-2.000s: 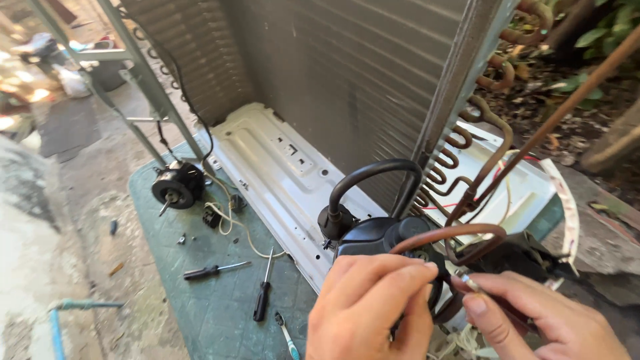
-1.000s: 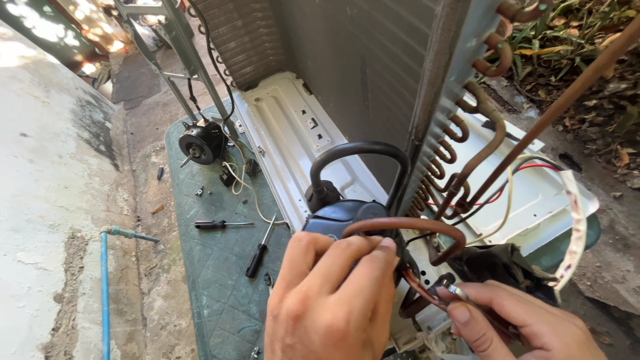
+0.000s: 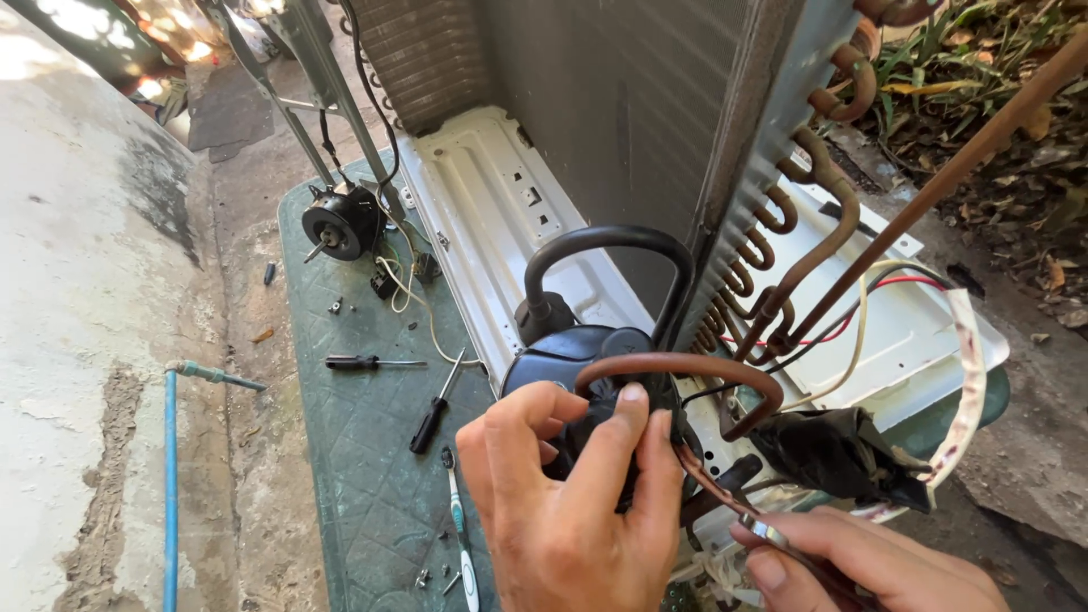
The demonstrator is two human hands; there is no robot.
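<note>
My left hand (image 3: 578,501) is at the black compressor (image 3: 544,361), its fingertips pressed on a dark part at the compressor's side; whether it grips that part is hidden. My right hand (image 3: 867,561), at the lower right, pinches a small shiny metal fitting (image 3: 763,531) between thumb and finger. From the fitting a thin copper tube (image 3: 710,482) runs up towards the compressor. A brown copper pipe (image 3: 688,364) curves just above my left fingertips, and a black insulated pipe (image 3: 608,234) arches behind it. Copper return bends (image 3: 756,255) line the condenser coil's edge.
The white metal base pan (image 3: 484,195) lies under the condenser coil (image 3: 612,127). On the green table (image 3: 365,476) are a fan motor (image 3: 344,223), two screwdrivers (image 3: 353,363) (image 3: 432,421), a toothbrush (image 3: 459,518) and several screws. A white panel (image 3: 918,340) with wires and black wrapping (image 3: 850,459) lies right.
The view has shifted, with more of the wall and blue pipe in sight. Both hands stay at the compressor and the thin tube; the left fingers have shifted slightly.
</note>
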